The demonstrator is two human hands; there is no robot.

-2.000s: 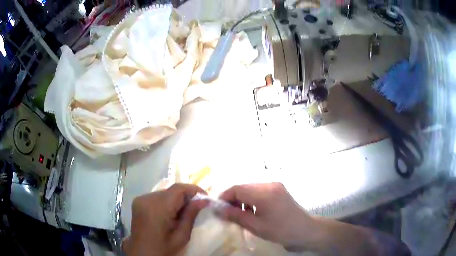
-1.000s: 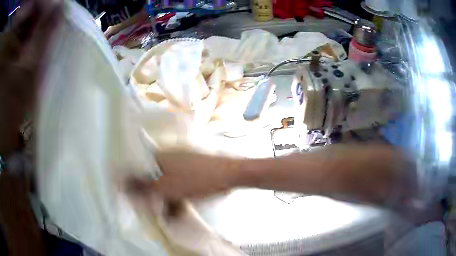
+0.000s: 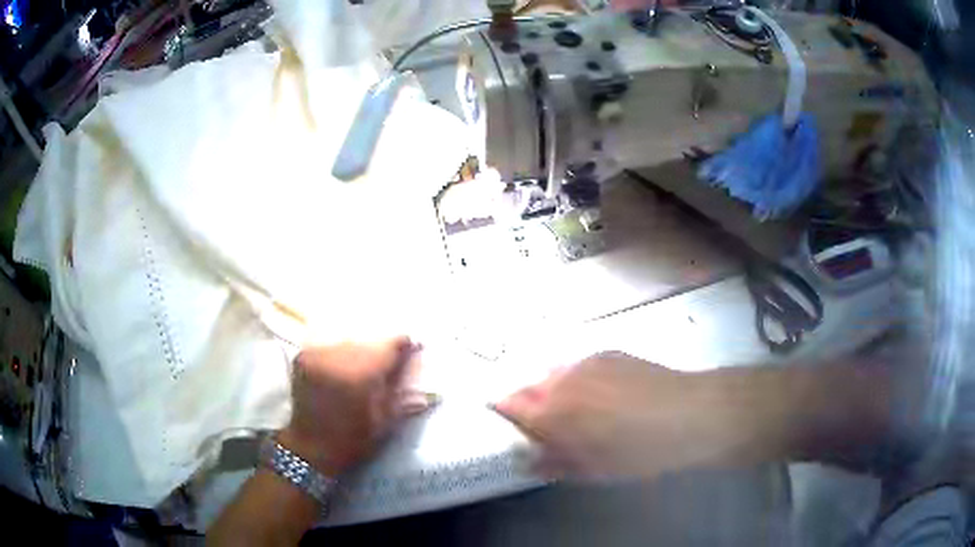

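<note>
A cream-white garment piece (image 3: 203, 203) lies spread in folds over the left of the table, with a dotted line down its left part. My left hand (image 3: 347, 401), with a metal-band watch on the wrist, is at its lower right edge, thumb and finger apart. My right hand (image 3: 599, 417) is blurred, low over the table, fingertips pointing left towards my left hand. Glare between the hands hides whether either holds cloth. The sewing machine (image 3: 663, 96) stands behind, its needle area (image 3: 545, 208) partly lost in glare.
Black-handled shears (image 3: 786, 305) lie right of the needle area. A blue tassel (image 3: 764, 166) hangs from the machine arm. A grey-blue lamp bar (image 3: 366, 128) is left of the machine head. A printed ruler (image 3: 428, 486) runs along the front edge.
The garment piece, lifted and blurred at the left a second ago, now lies spread over the table's left part. Both hands are back low at the front, and the view has shifted.
</note>
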